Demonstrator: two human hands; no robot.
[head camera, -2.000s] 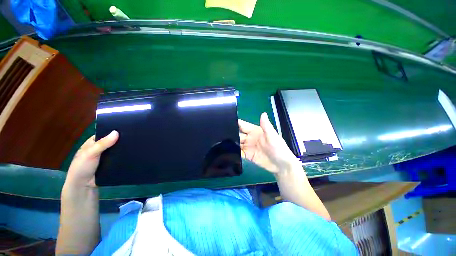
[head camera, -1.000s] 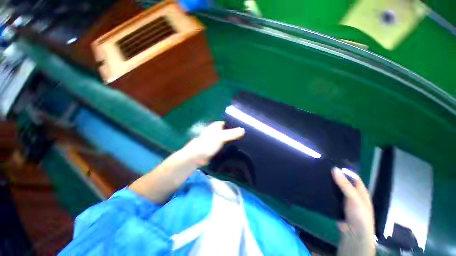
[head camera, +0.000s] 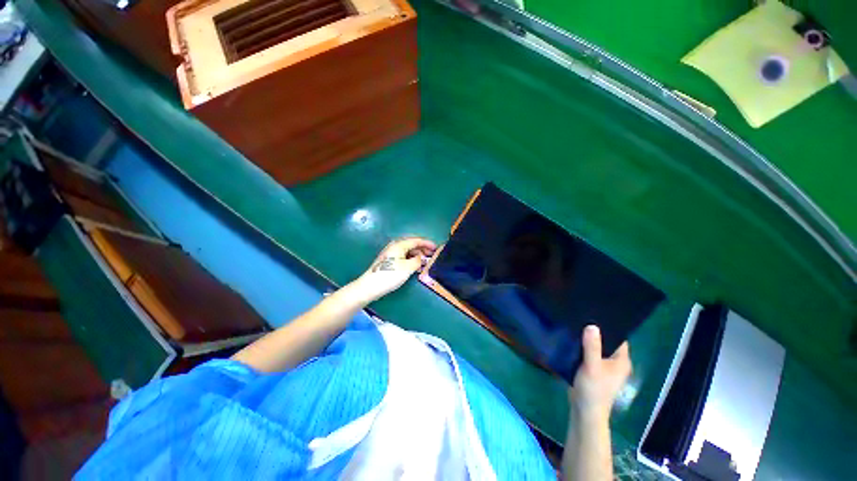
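Observation:
A glossy black panel (head camera: 550, 268) lies over an orange-brown wooden frame (head camera: 462, 305) on the green bench. The frame's rim shows along the panel's left and near edges; the rest is hidden under it. My left hand (head camera: 404, 261) pinches the frame's left corner, its fingertips partly hidden. My right hand (head camera: 601, 371) holds the panel's near right corner, thumb on top and fingers hidden. Whether the panel sits fully inside the frame I cannot tell.
A stack of wooden frames (head camera: 310, 117) stands on the bench at the upper left. A small stack of silver-backed panels (head camera: 742, 395) lies right of my right hand, with a white edge beneath. A yellow card (head camera: 766, 61) hangs by the rail. Brown stacks show at the lower left.
The view has swung left. The panel came down from both hands to the bench, and the wooden frame's rim now shows under it. My left hand moved from the panel to the frame's corner.

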